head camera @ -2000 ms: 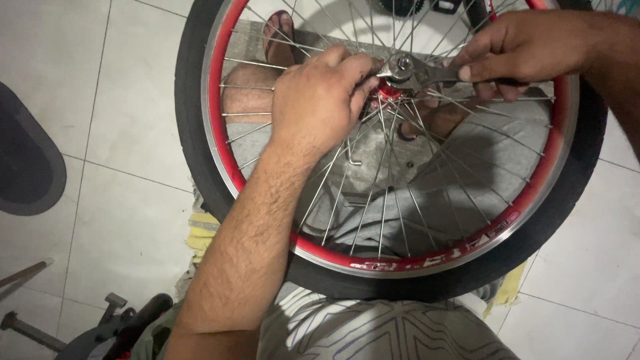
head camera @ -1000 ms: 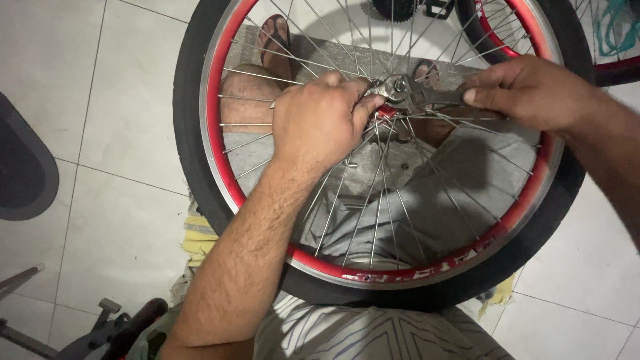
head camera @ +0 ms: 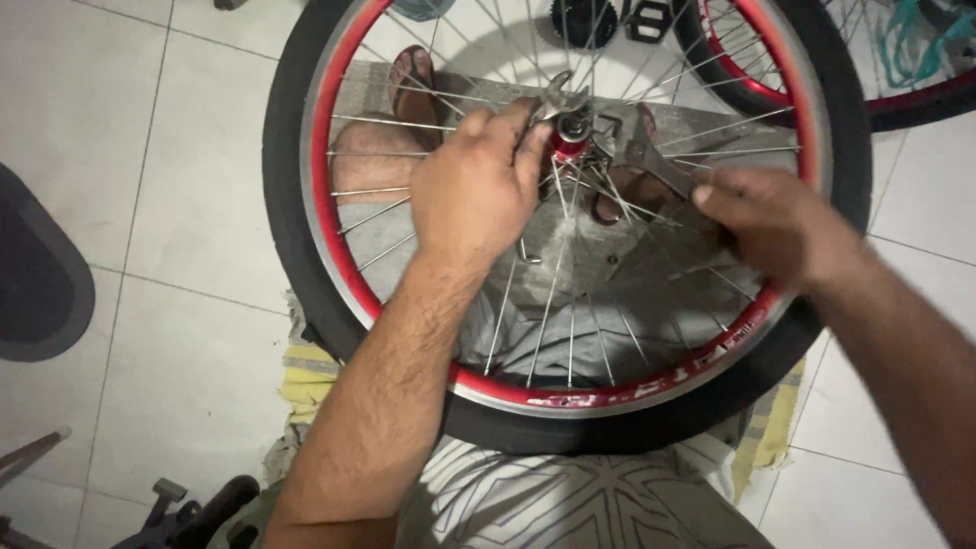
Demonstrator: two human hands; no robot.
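A bicycle wheel with a red rim (head camera: 810, 91) and black tire lies across my lap, its red hub (head camera: 569, 146) uppermost near the middle. My left hand (head camera: 476, 179) grips an open-end wrench (head camera: 559, 97) whose jaws show beside the hub's axle end. To the right of the hub, my right hand (head camera: 770, 217), slightly blurred, holds a second flat metal wrench (head camera: 659, 169) by its handle, its head apart from the axle. Spokes run between both hands and the rim. The left hand's fingertips are partly hidden at the hub.
Beneath the wheel is a worn grey board (head camera: 602, 263) with hex keys (head camera: 526, 253) on it. Another red-rimmed wheel (head camera: 774, 88), a pedal (head camera: 648, 21) and a black round toothed part (head camera: 583, 21) are beyond. Dark bicycle parts (head camera: 183, 511) stand at lower left.
The right hand's wrench has come away from the axle and moved down and right. The left hand's wrench jaws now show above the hub.
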